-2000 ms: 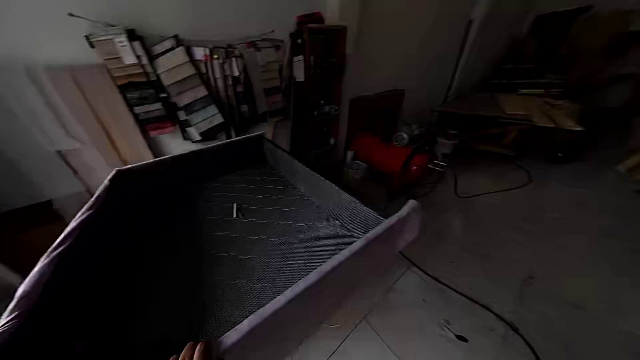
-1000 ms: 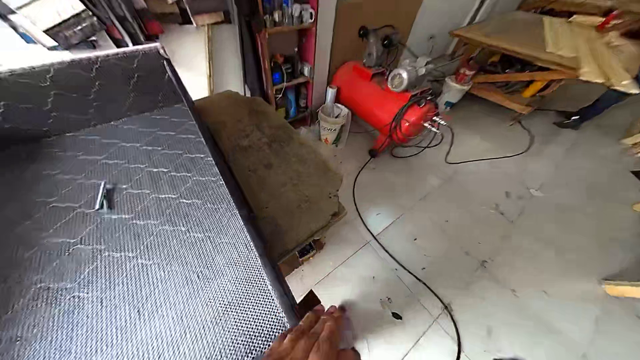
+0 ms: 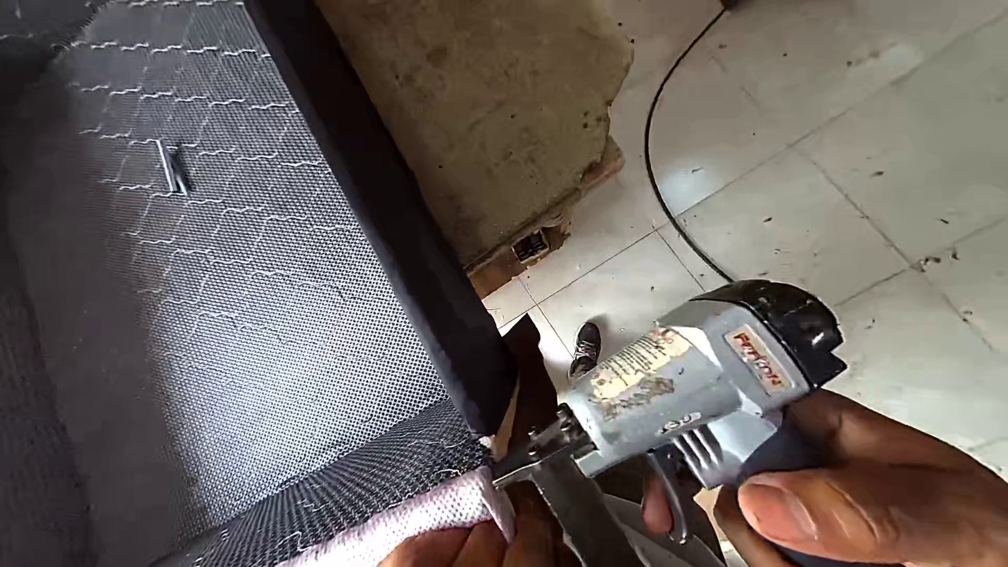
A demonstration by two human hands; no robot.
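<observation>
My right hand [image 3: 874, 480] grips a grey and black pneumatic staple gun [image 3: 693, 378] at the lower right, with a finger by its trigger. The gun's nose touches the corner of a fabric-covered frame, where dark mesh fabric [image 3: 315, 339] meets a pale fabric edge [image 3: 402, 512]. Below the nose, my left hand [image 3: 472, 547] pinches that edge at the corner; part of it is hidden behind the gun's magazine. A small strip of metal staples [image 3: 172, 167] lies on the dark mesh. The frame's black side [image 3: 386, 213] runs up from the corner.
A worn brown board [image 3: 488, 102] lies beyond the frame's black side. On the tiled floor [image 3: 795, 197] a black air hose [image 3: 650, 150] curves toward the gun. A shoe [image 3: 585, 349] shows on the floor just above the gun.
The staple gun is now in my right hand at the frame's corner; neither earlier frame shows it. The view has moved down and closer to the corner.
</observation>
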